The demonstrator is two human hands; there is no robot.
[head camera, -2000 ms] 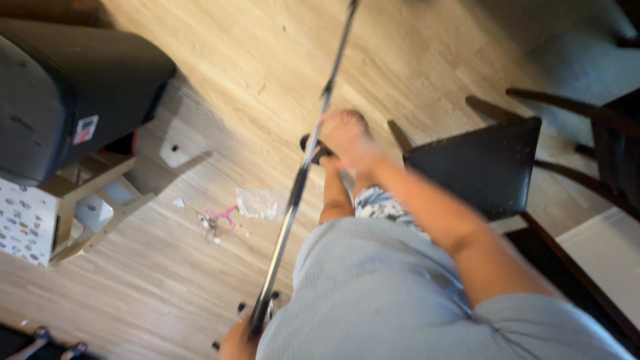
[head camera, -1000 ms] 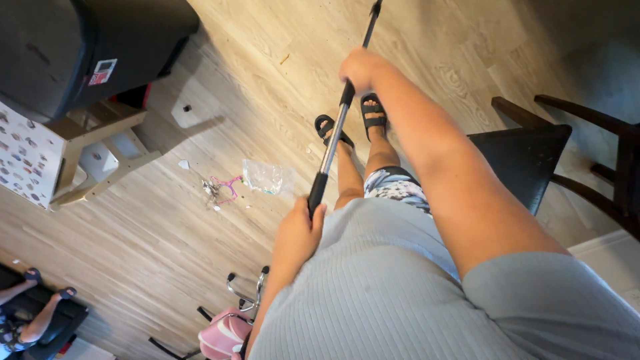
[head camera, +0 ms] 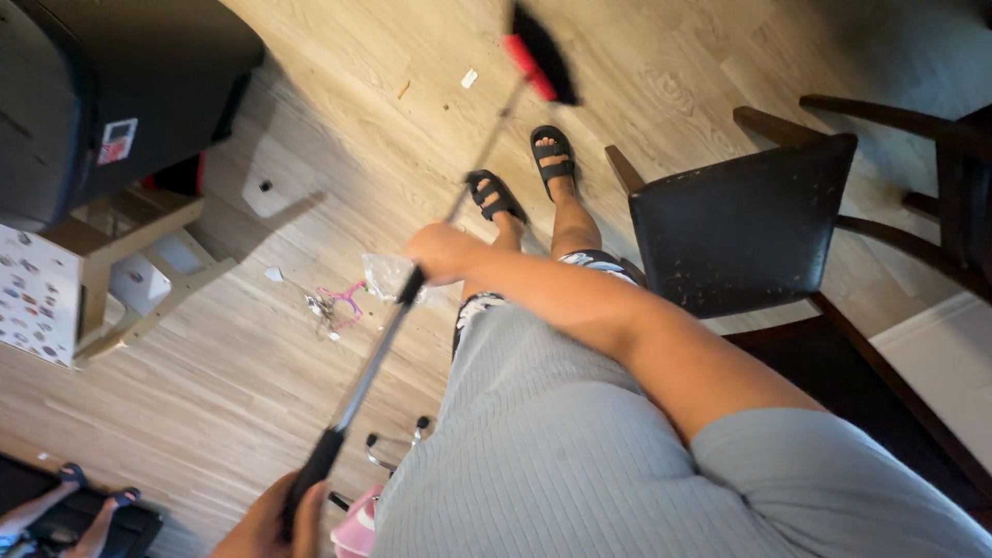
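Observation:
A broom with a long metal handle runs slantwise from the lower left up to its red and black head, which is blurred near the top, beyond the feet. My left hand is closed around the black grip at the handle's near end. Higher up, my right hand grips the pole just past a black sleeve. On the wooden floor, left of my right hand, lie a clear plastic bag, a pink plastic item and a small silvery tangle. A white scrap lies left of the broom head.
Black-seated chairs stand at the right. A large dark bin-like container and a wooden frame with a patterned panel are at the left. A pink item with metal legs is below. Another person's feet show at the lower left.
Both hands have moved toward the lower left since a second ago, drawing the handle with them. The broom head, outside the earlier frames, now shows near the top.

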